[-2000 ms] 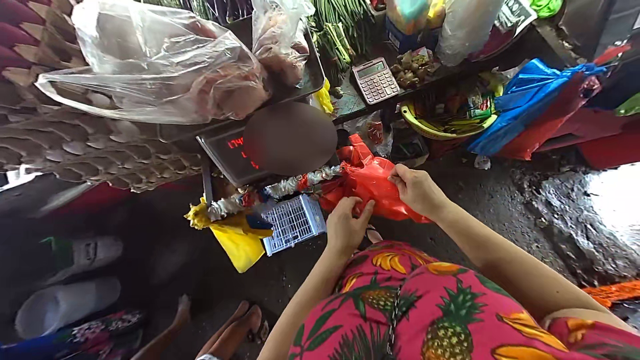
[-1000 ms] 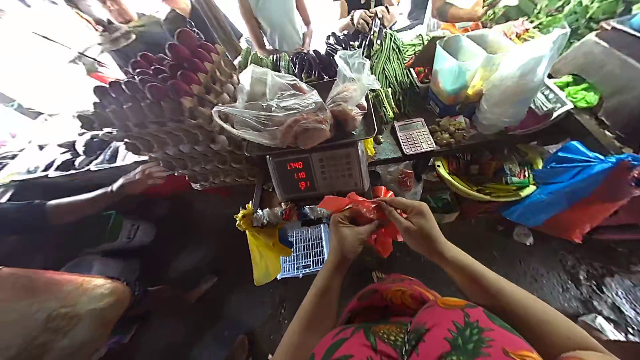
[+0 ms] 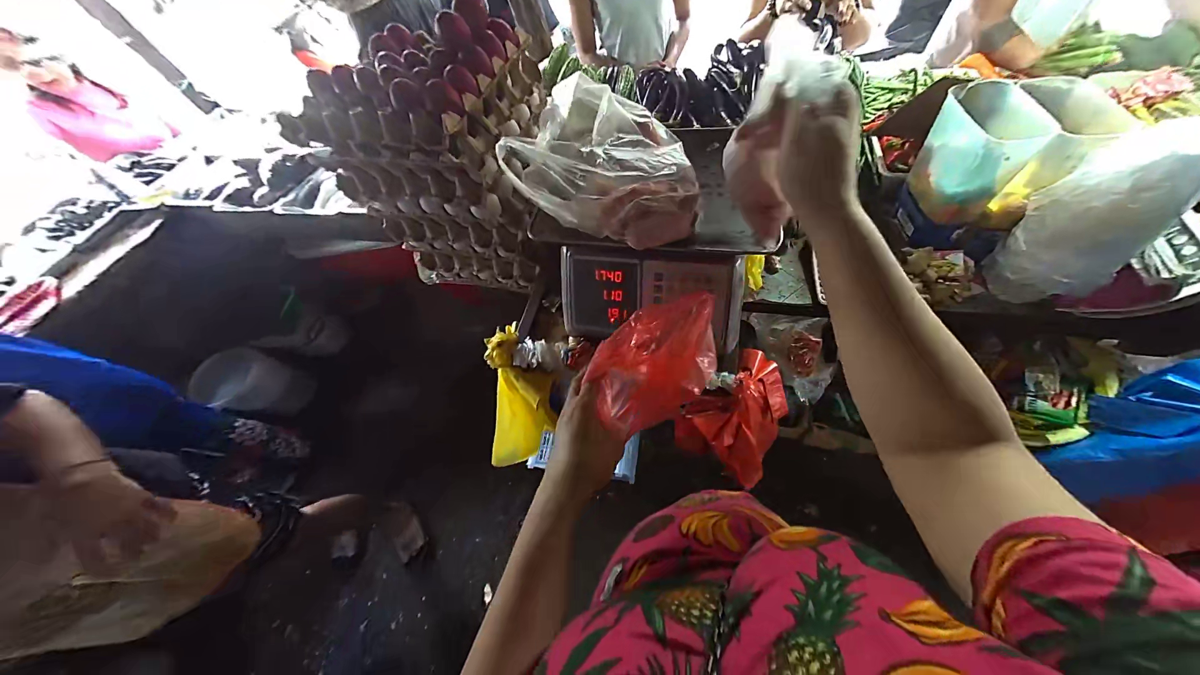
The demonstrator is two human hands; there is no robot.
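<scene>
My left hand [image 3: 583, 441] holds a red plastic bag [image 3: 656, 361], spread open in front of the digital scale [image 3: 600, 291] with its lit red display. Above the scale's right side, my right hand [image 3: 817, 141] grips a clear plastic bag of pale pink meat [image 3: 757, 173], blurred and raised over the metal pan. A second clear bag with meat [image 3: 609, 169] rests on the left of the pan. Below the scale hang a bundle of red plastic bags [image 3: 741, 412] and a yellow bag [image 3: 521, 412].
Stacked egg trays [image 3: 450, 159] stand left of the scale. Behind it lie eggplants [image 3: 694, 94] and long green beans. Large clear bags [image 3: 1078, 225] stand at the right, above a blue bag [image 3: 1144, 412]. Another person's arm [image 3: 75, 469] is at the lower left; people stand beyond the stall.
My hands have parted: the left now has a separate red bag, and the right has risen and taken the right-hand clear bag from the scale pan. The view has shifted.
</scene>
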